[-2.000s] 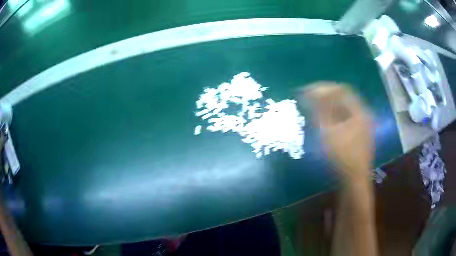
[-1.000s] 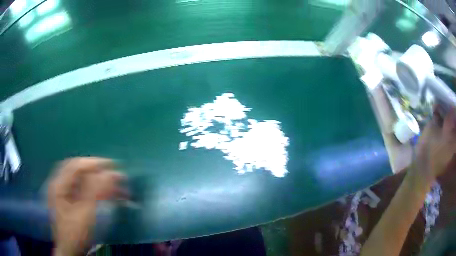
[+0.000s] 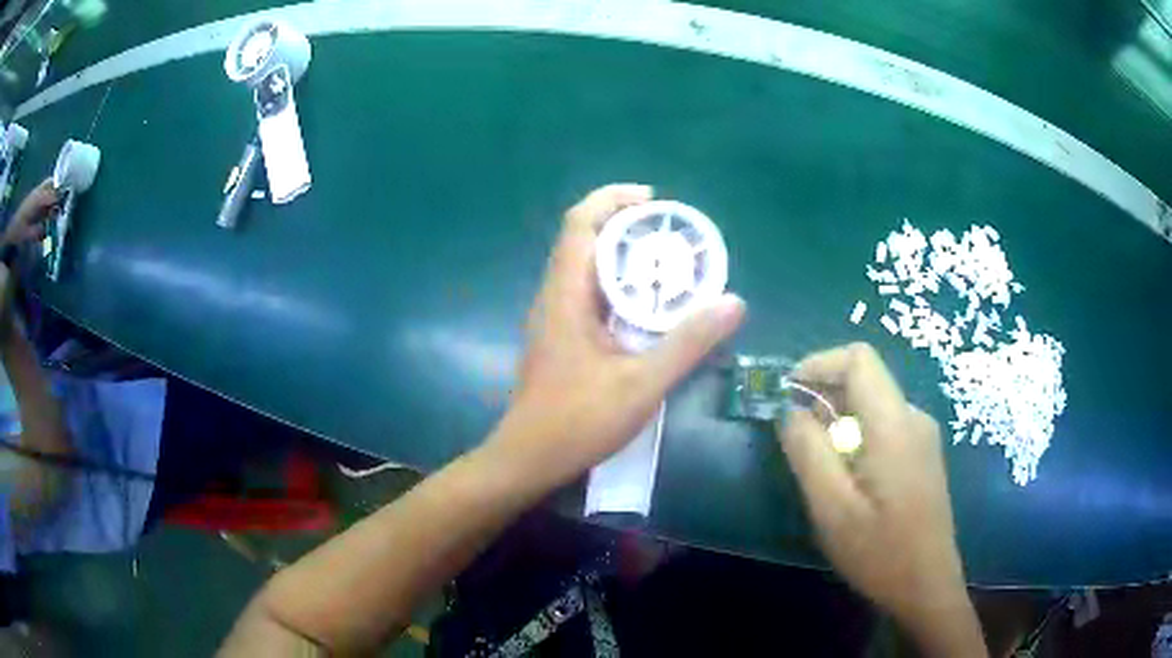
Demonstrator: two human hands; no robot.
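Note:
My left hand [image 3: 578, 347] is closed around the neck of a white fan housing [image 3: 622, 478], just below its round spoked ring. The long handle points down toward the bench's near edge. My right hand [image 3: 874, 476] pinches a small green circuit board [image 3: 758, 388] between thumb and fingers, just right of the housing and apart from it. A white lead runs from the board to a pale round end, likely of a battery [image 3: 846, 435], held in the same hand; the rest is hidden by the fingers.
A pile of small white parts [image 3: 1009, 392] lies on the green bench [image 3: 424, 231] at right. Another fan unit [image 3: 285, 152] with a dark battery lies at upper left. At far left, another person's hand [image 3: 31, 212] is beside a fan unit [image 3: 77, 167]. Red objects [image 3: 264, 501] lie below.
The view has turned left, so the white pile now appears at right. My hands, earlier apart and blurred, are now close together, holding the fan housing and the circuit board.

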